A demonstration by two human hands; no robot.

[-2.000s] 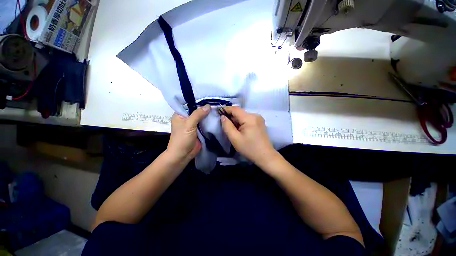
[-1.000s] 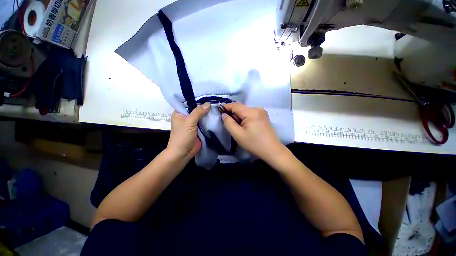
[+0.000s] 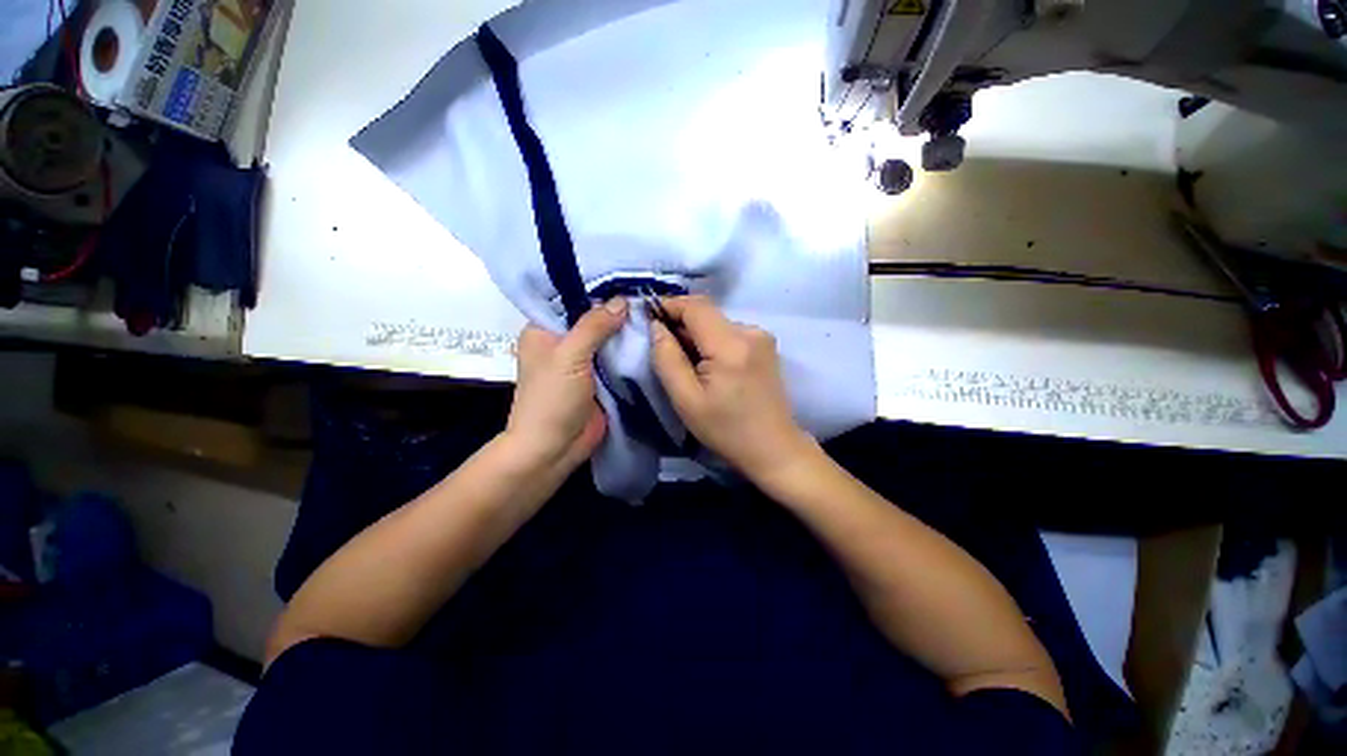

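The garment front panel [image 3: 665, 133] lies pale side up on the table, with its lower part bunched over the front edge. A long navy seam allowance [image 3: 533, 163] runs down it to my left hand. My left hand [image 3: 561, 378] pinches the panel at the left of a short dark pocket opening [image 3: 638, 287]. My right hand [image 3: 722, 378] is closed at the opening's right end around a small dark tool with a thin metallic tip; the fingers hide most of it, and I cannot tell what it is.
The sewing machine head [image 3: 1019, 52] stands at the upper right, its lit needle area beside the panel. Red-handled scissors [image 3: 1288, 355] lie right on the table [image 3: 1034, 332]. A tape roll, a printed box [image 3: 203, 59] and dark cloth [image 3: 185, 229] are at left.
The hands stay at the pocket opening with small shifts of the right fingers. The whole view has shifted slightly.
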